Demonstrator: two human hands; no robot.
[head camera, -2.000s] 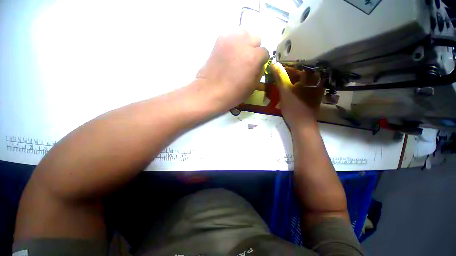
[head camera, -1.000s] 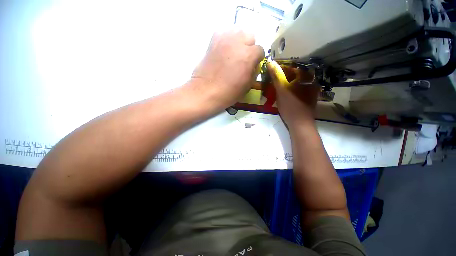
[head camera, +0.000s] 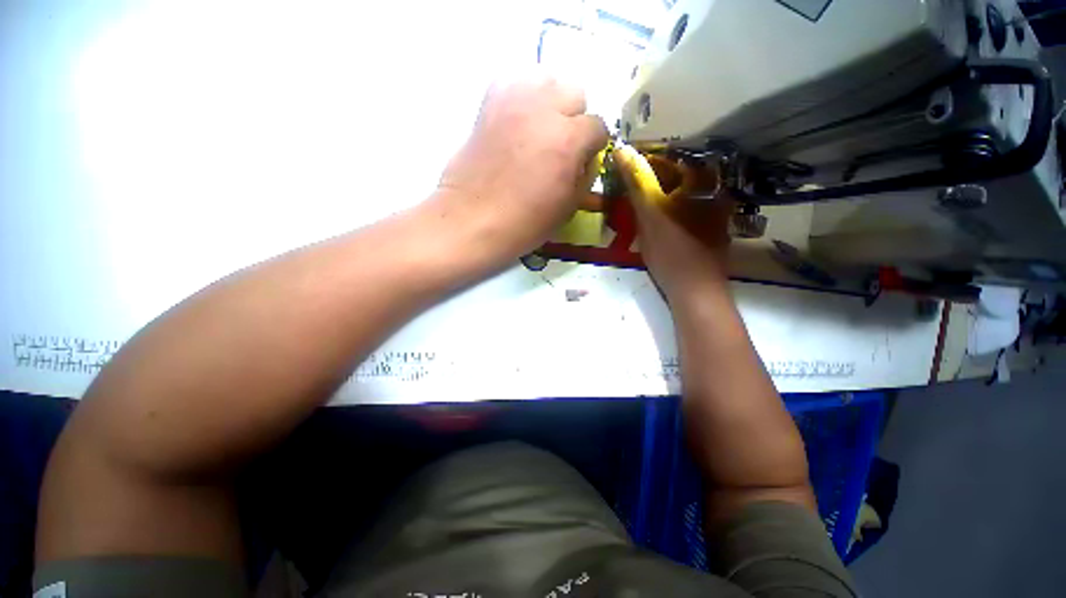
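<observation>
The white sewing machine head (head camera: 807, 82) fills the upper right. My left hand (head camera: 526, 152) is at the needle area under the lit left end of the head, its fingers curled and close together. My right hand (head camera: 666, 199) reaches under the head from the front, its fingertips meeting the left ones at the needle. What the fingertips pinch, if anything, is too small and glared to tell. An orange-red piece (head camera: 622, 227) shows beside my right hand. The long bed strip with a dark red edge (head camera: 585, 252) lies below the hands.
The white table (head camera: 234, 140) has a printed ruler along its front edge. A small dark scrap (head camera: 575, 296) lies before the bed. A red-and-black tool (head camera: 923, 284) lies right of the bed. A blue plastic crate (head camera: 836, 450) stands below the table. Dark metal rods run along the head.
The whole view has shifted slightly, with the machine head appearing a little farther left. Both hands stay together at the needle area, with little visible change in their pose.
</observation>
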